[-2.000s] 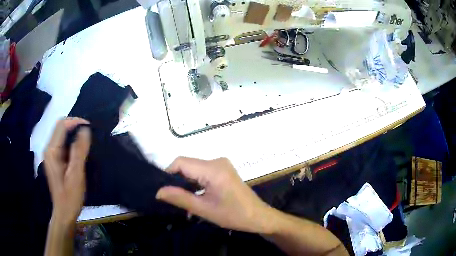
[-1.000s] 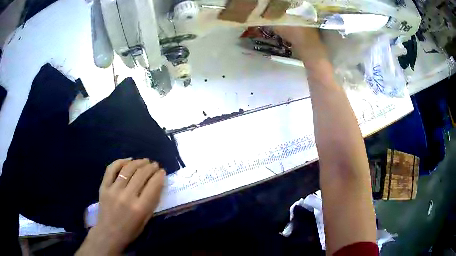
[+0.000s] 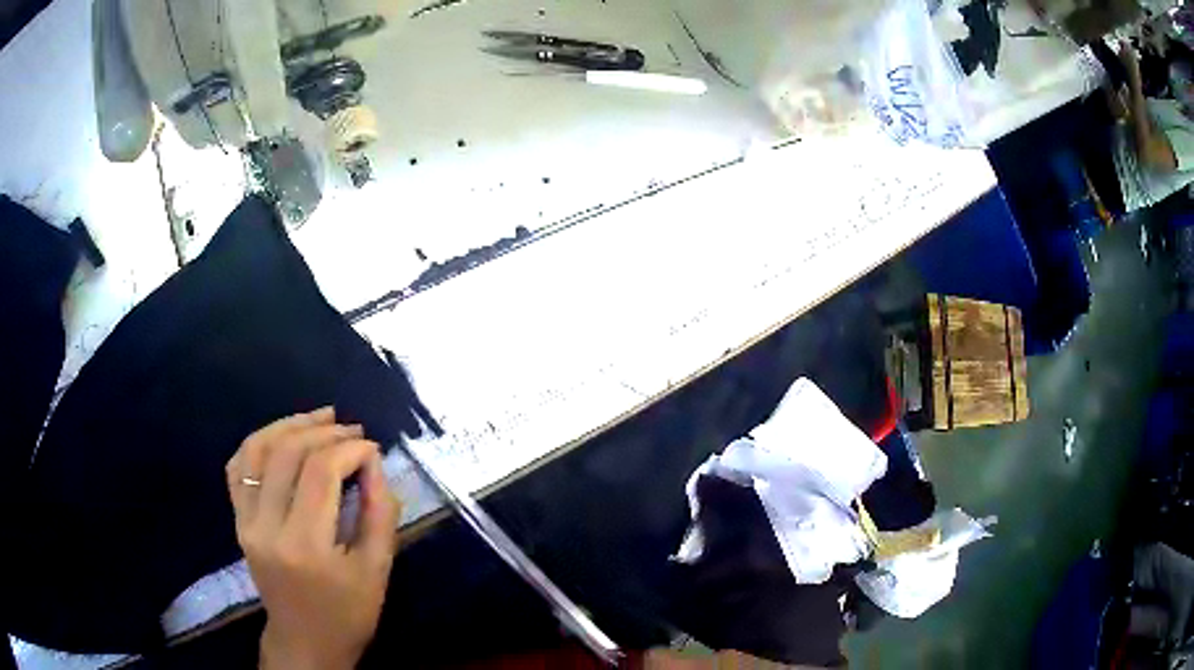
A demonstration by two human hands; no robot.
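Observation:
A black cloth piece [image 3: 170, 380] lies on the white table [image 3: 563, 314] and hangs over its front edge at the left. My left hand [image 3: 312, 524] is curled at the cloth's lower right part, with dark cloth between thumb and fingers. Long silver shears blades [image 3: 504, 539] reach diagonally from the bottom edge to the cloth's right corner; their handles are out of the picture. Of my right hand, only a sliver of skin [image 3: 701, 658] shows at the bottom edge, so its grip is hidden.
The sewing machine's needle area [image 3: 282, 170] is at upper left. Dark snips [image 3: 570, 52] and a white pen-like stick [image 3: 648, 83] lie behind. White scraps [image 3: 799, 484] and a wooden box [image 3: 976, 363] are at right. A person's arm [image 3: 1146, 131] shows far right.
My right hand has left the tool area behind and come down to the bottom edge; the shears blades are now at the cloth. My left hand stays at the cloth. The view has shifted right.

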